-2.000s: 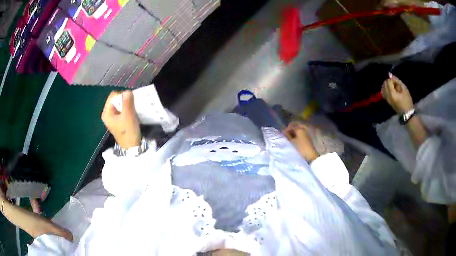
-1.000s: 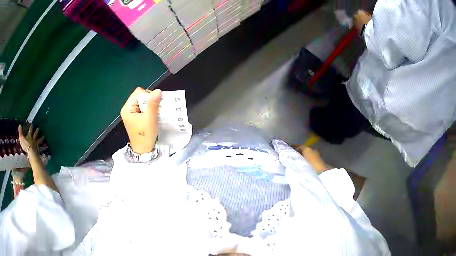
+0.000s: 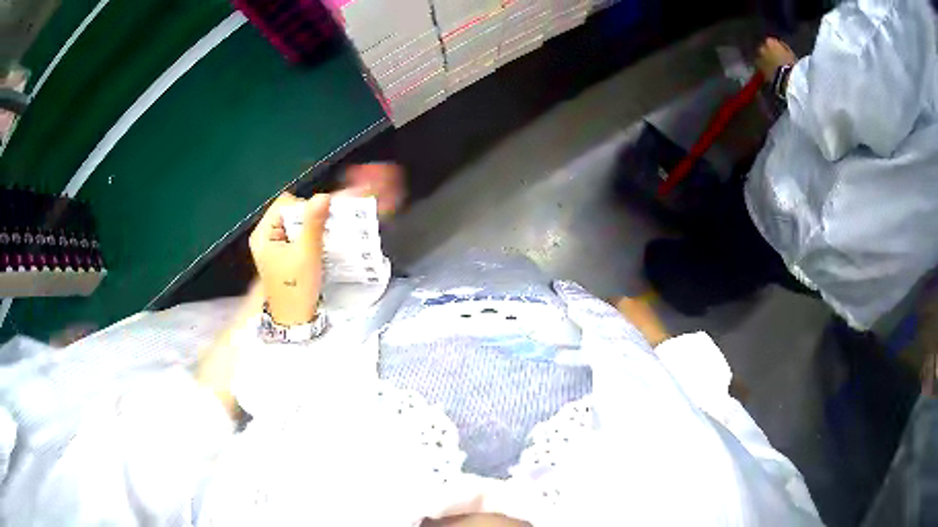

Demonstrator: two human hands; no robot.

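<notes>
My left hand [image 3: 291, 257], with a metal watch at the wrist, is closed on a folded white label strip [image 3: 353, 242] with rows of small print. The strip hangs out to the right of the fist, beyond the bench edge. My right hand [image 3: 640, 317] is low at the right side of my body, mostly hidden by the smock, and its fingers cannot be made out. A blurred hand [image 3: 376, 187] of another person is right behind the strip; I cannot tell if it touches it.
A green bench [image 3: 216, 129] curves along the left. Stacked boxes [image 3: 411, 62] stand at its far end, a row of dark boxes [image 3: 46, 247] at left. A person in a pale smock [image 3: 854, 154] is at right beside a red bar [image 3: 710, 134]. Another pale sleeve [image 3: 113, 412] reaches in from lower left.
The view has shifted along the bench, so the box stacks sit farther right and higher. The other person's hand has left the dark boxes, and a blurred hand now appears by my label strip.
</notes>
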